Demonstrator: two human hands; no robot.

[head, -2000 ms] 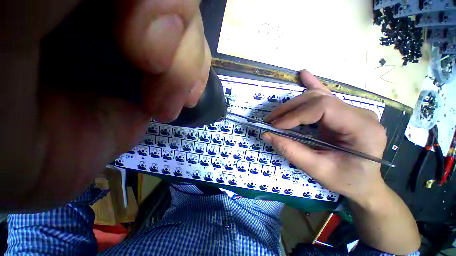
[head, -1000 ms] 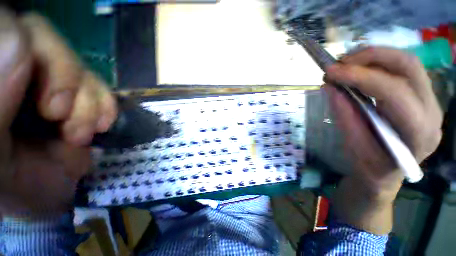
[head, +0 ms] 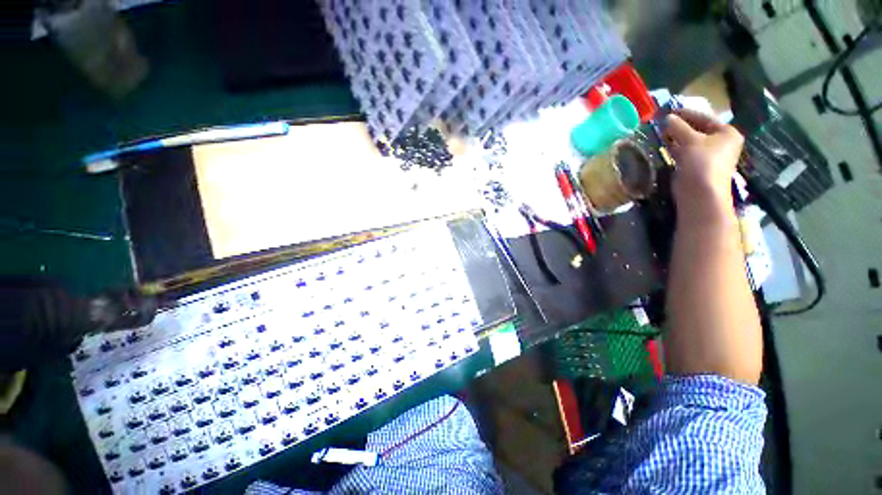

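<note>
The white keyboard circuit board [head: 280, 363] with rows of black footprints lies tilted at lower left. A dark handpiece [head: 68, 324] points at its upper left end. A dim, blurred brownish patch at the lower left edge may be part of my left hand; its grip cannot be made out. My right hand [head: 701, 145] is stretched far to the upper right, beyond the green cylinder [head: 604, 126] and the brown tape roll [head: 617, 177]. Its fingers are bent, and whether they hold anything is unclear. The thin tweezers [head: 518, 275] lie right of the board.
Patterned white boards [head: 464, 63] are stacked at top centre, above a heap of black parts [head: 422, 148]. Cutters [head: 543, 247] and a red pen [head: 575, 208] lie left of the roll. A blue-white pen [head: 184, 146] lies behind the pale sheet [head: 290, 189]. A cable curves at right.
The view has shifted right. My right hand has let go of the tweezers and moved away from the board to the upper right. My left hand has moved almost out of view.
</note>
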